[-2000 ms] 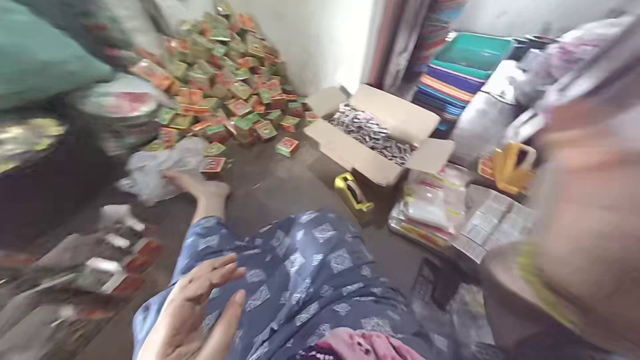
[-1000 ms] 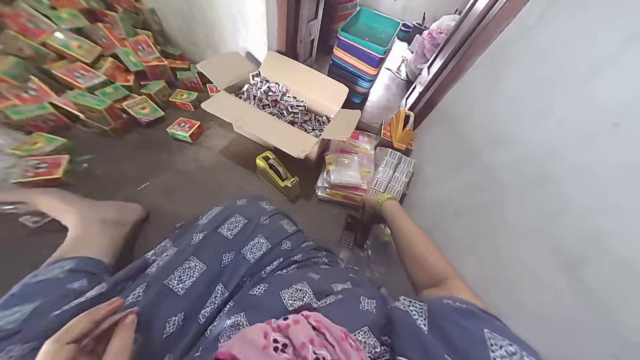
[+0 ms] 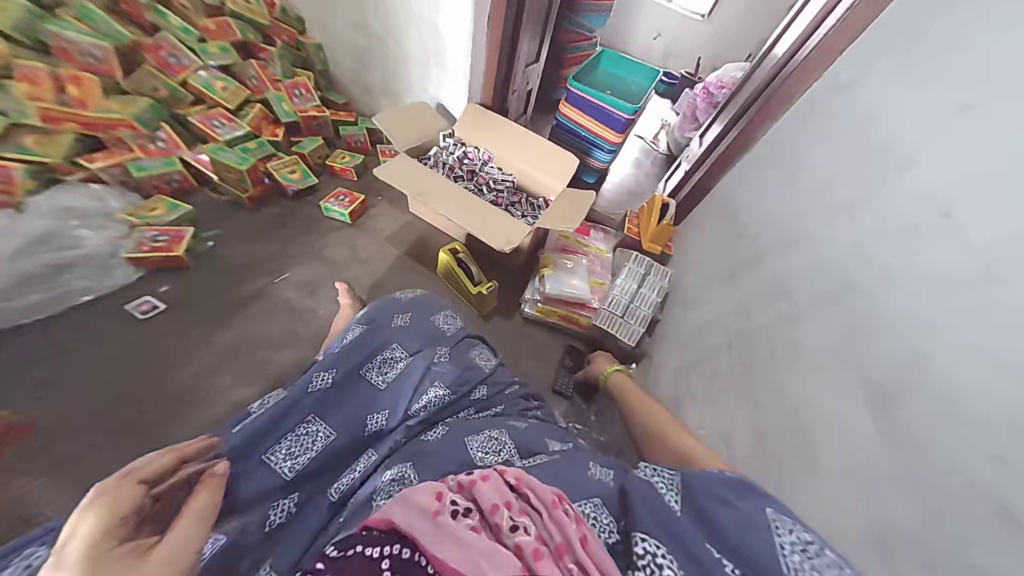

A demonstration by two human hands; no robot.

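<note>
My left hand (image 3: 148,508) is held above my left thigh at the lower left, fingers apart and slightly curled, with nothing in it. My right hand (image 3: 598,368), with a yellow-green bangle at the wrist, reaches down to the floor beside a dark keypad phone (image 3: 569,372); its fingers are partly hidden, so a grip cannot be told. Just beyond it lie a bundle of small white packs (image 3: 634,298) and a stack of clear plastic packets (image 3: 570,276). A yellow tape dispenser (image 3: 467,278) stands in front of my knee.
An open cardboard box (image 3: 480,180) holds many small printed pieces. Small red and green boxes (image 3: 216,120) are heaped at the left by a clear plastic sheet (image 3: 60,248). Stacked plastic tubs (image 3: 612,84) stand in the doorway; an orange tape dispenser (image 3: 658,224) sits near the right wall (image 3: 864,280).
The view has swung right since the oldest frame. My right hand, blurred and raised near the camera then, is now down by the phone. My left hand stays low and empty.
</note>
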